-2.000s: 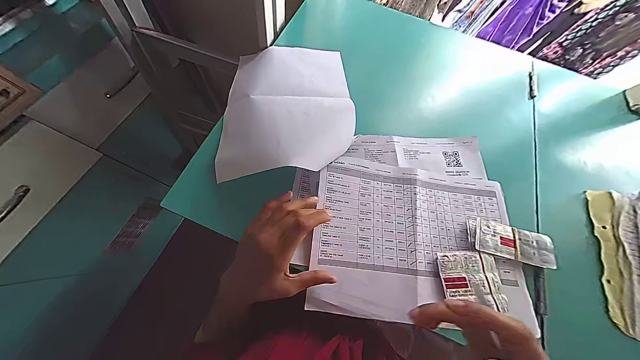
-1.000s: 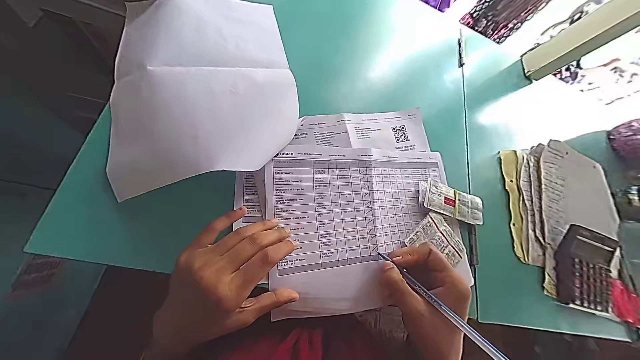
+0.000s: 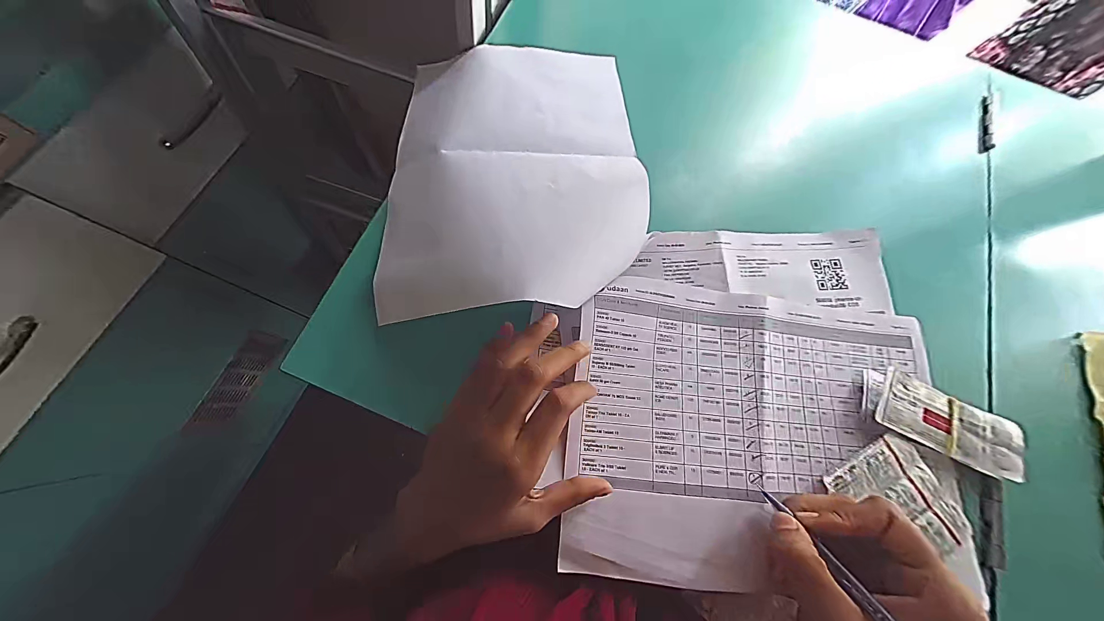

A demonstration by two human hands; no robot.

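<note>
My right hand point(image 3: 862, 552) grips a pen point(image 3: 832, 561), its tip at the lower rows of a printed table on a paper sheet point(image 3: 673, 535). Handwritten ticks run down one column, and a circled mark is near the tip. My left hand point(image 3: 509, 440) is spread along the sheet's left edge, with its fingertips on the paper. A rubber-banded bundle of tablet strips point(image 3: 949, 423) and another foil tablet strip point(image 3: 906, 492) lie on the sheet's right side. Behind it is a second printed sheet point(image 3: 776, 267) bearing a printed code.
A blank creased sheet point(image 3: 517, 190) lies at the upper left of the green table point(image 3: 707, 103). A hinge point(image 3: 987, 125) sits on the seam at the right. Patterned cloth point(image 3: 1048, 47) is at the top right, cabinet drawers point(image 3: 129, 129) at the left.
Two seconds ago my right hand was blurred near the sheet's lower right; since one second ago it shows the pen at the table's lower rows. My left hand stays at the sheet's left edge.
</note>
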